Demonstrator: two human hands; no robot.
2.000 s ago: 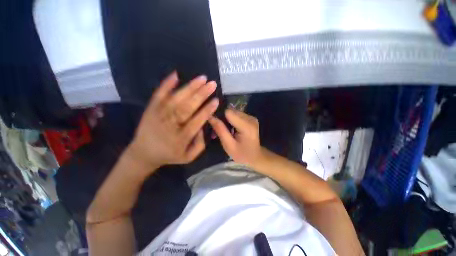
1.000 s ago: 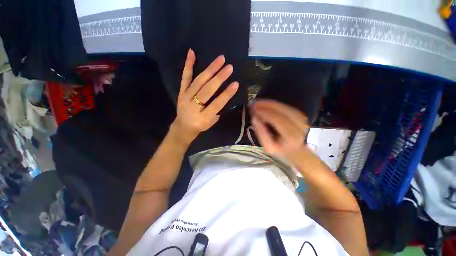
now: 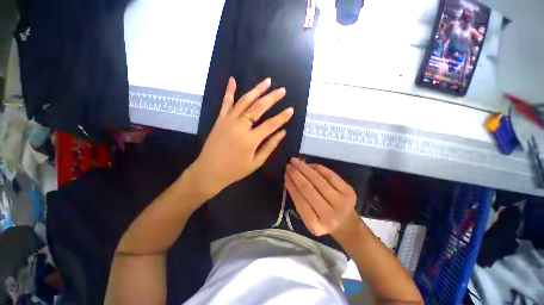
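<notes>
A black garment piece [image 3: 262, 53] lies over the white machine table and hangs over its front edge to my lap. My left hand [image 3: 244, 134] lies flat on it, fingers spread, a ring on one finger. My right hand [image 3: 319, 193] is at the piece's right edge, just below the table edge, with thumb and fingertips pinched together on that edge. The shiny metal presser foot [image 3: 309, 14] shows at the top beside the cloth's right edge, with a dark blue attachment [image 3: 349, 11] to its right.
A lit smartphone [image 3: 454, 47], a red tool [image 3: 525, 109] and a blue-and-yellow item [image 3: 502, 132] lie at right. Black pieces [image 3: 71, 65] hang over the left table edge above a red crate [image 3: 80, 158]. A blue basket [image 3: 456, 244] is below right.
The view has shifted, showing more table, the phone and presser foot. My left hand stays flat on the cloth. My right hand has moved up to the cloth's edge and pinches there.
</notes>
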